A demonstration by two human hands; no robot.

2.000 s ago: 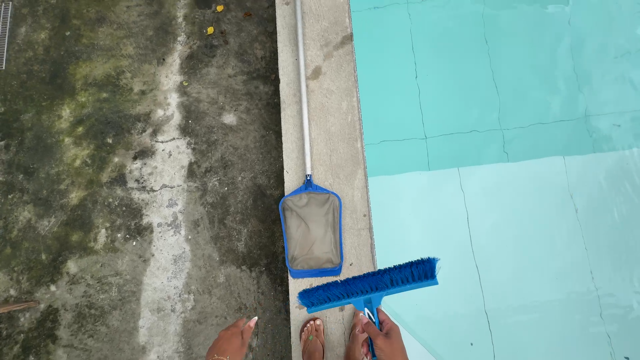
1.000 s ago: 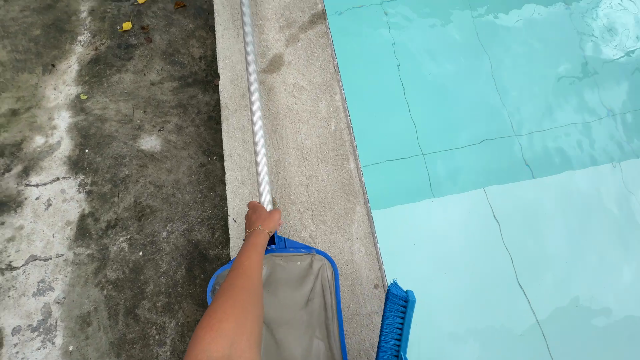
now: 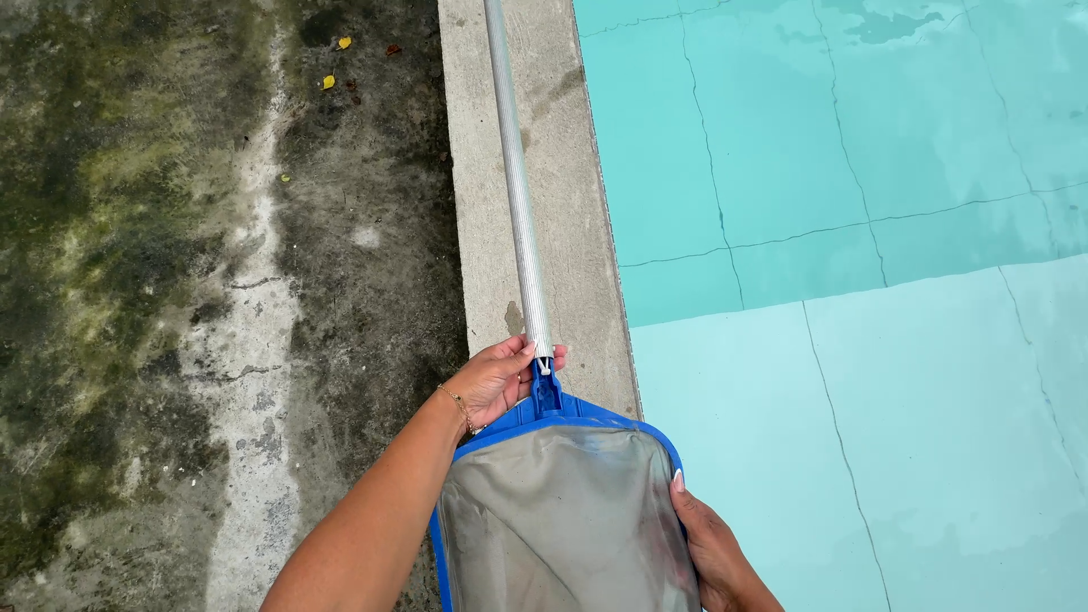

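Note:
My left hand [image 3: 501, 378] is wrapped around the lower end of a ribbed metal pole [image 3: 520, 187], right where it joins the blue plastic neck of a pool leaf skimmer [image 3: 565, 510]. A white clip shows at that joint. The skimmer has a blue frame and grey mesh, and its lower end is out of view. My right hand [image 3: 714, 544] grips the frame's right side, thumb on top by the mesh and the other fingers hidden below it. The blue brush seen earlier is not in view.
A concrete pool coping [image 3: 578, 170] runs up the middle beneath the pole. On its right lies the pool water [image 3: 816, 382], with cracked lines visible on the bottom. Stained, mossy concrete ground [image 3: 365, 280] spreads on the left, with a few yellow leaves [image 3: 328, 82].
The blue brush, held in my right hand at first and seen beside the skimmer later, has left the view. My left hand has taken hold of the pole's end, and my right hand the skimmer frame.

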